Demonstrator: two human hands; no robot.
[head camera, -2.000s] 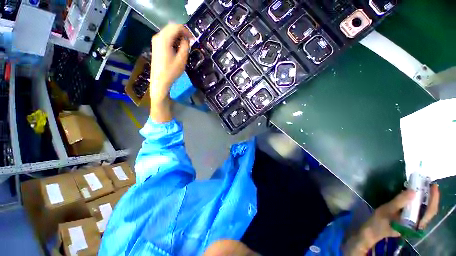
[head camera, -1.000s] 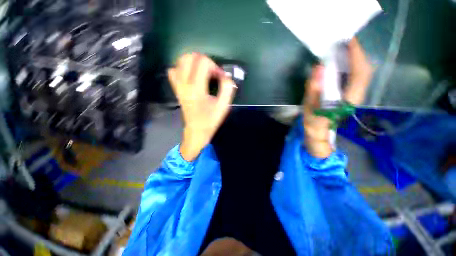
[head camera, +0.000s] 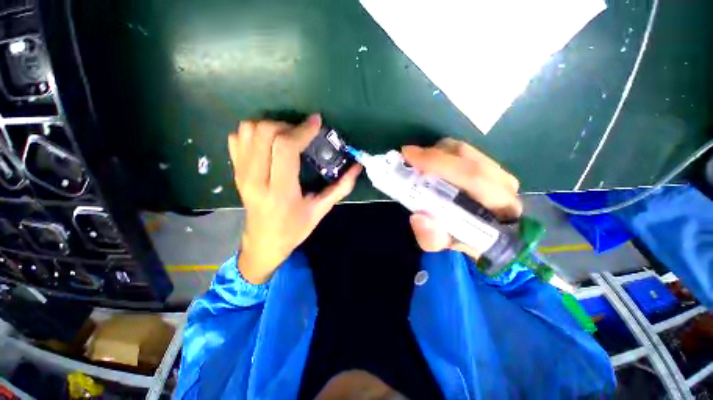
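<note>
My left hand (head camera: 274, 183) holds a small black watch case (head camera: 327, 155) between thumb and fingertips, just above the bench edge. The case's inner side shows a round centre and a small light rectangle. My right hand (head camera: 469, 191) is closed around a glue syringe (head camera: 438, 205) with a printed label. Its blue needle tip (head camera: 354, 151) is at the right edge of the case; whether it touches cannot be told. The green adapter (head camera: 525, 246) is at the syringe's rear end.
A black parts tray (head camera: 117, 180) with cases in its pockets lies at the left. A white paper sheet (head camera: 485, 55) lies on the dark green bench top (head camera: 234, 70). A thin pale hose (head camera: 621, 109) crosses the right side. Another person's blue sleeve (head camera: 680, 226) shows at right.
My view has swung from the tray to the bench edge. My left hand, earlier at the tray, now holds a case. The syringe has come from the right and its tip is now at the case.
</note>
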